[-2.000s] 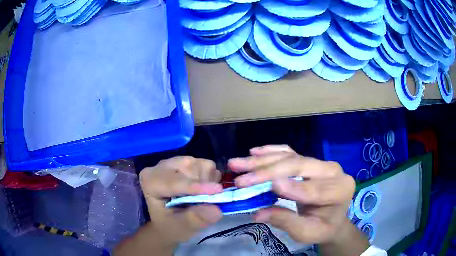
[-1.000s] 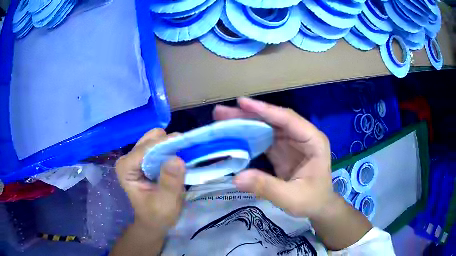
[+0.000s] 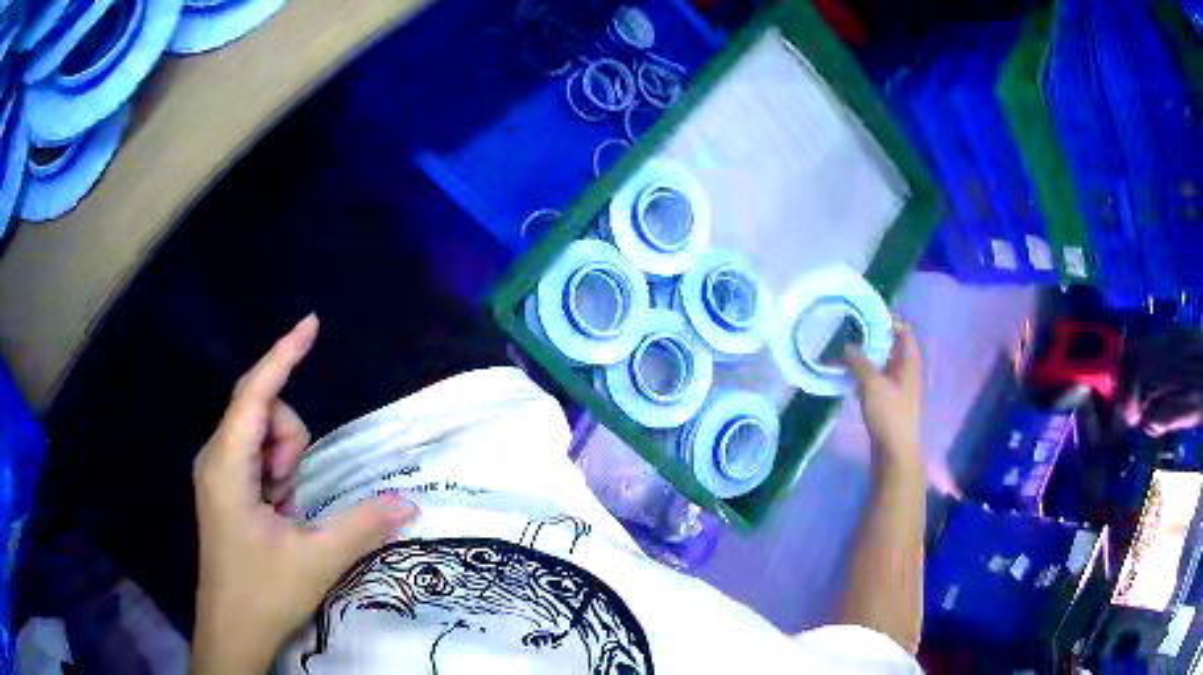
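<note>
The green-rimmed tray (image 3: 864,116) with a pale liner lies tilted at the centre right. Several assembled pieces (image 3: 600,302), wide scalloped brims with raised collars, sit in its near half. My right hand (image 3: 887,376) grips one more assembled piece (image 3: 807,306) by its edge, at the tray's right side. Whether that piece touches the liner, I cannot tell. My left hand (image 3: 284,495) is at the left over the white shirt, empty, with thumb and fingers apart.
The blue bin (image 3: 482,165) with loose narrow rings adjoins the tray's left side. A heap of flat rings (image 3: 99,79) lies on the tan bench (image 3: 198,125) at upper left. Stacked blue and green crates (image 3: 983,172) stand at upper right. Part of another person shows at the far right.
The view has swung right. My hands have parted; my left hand let go, and my right hand has carried a piece to the green-rimmed tray. The blue-rimmed tray has mostly left view.
</note>
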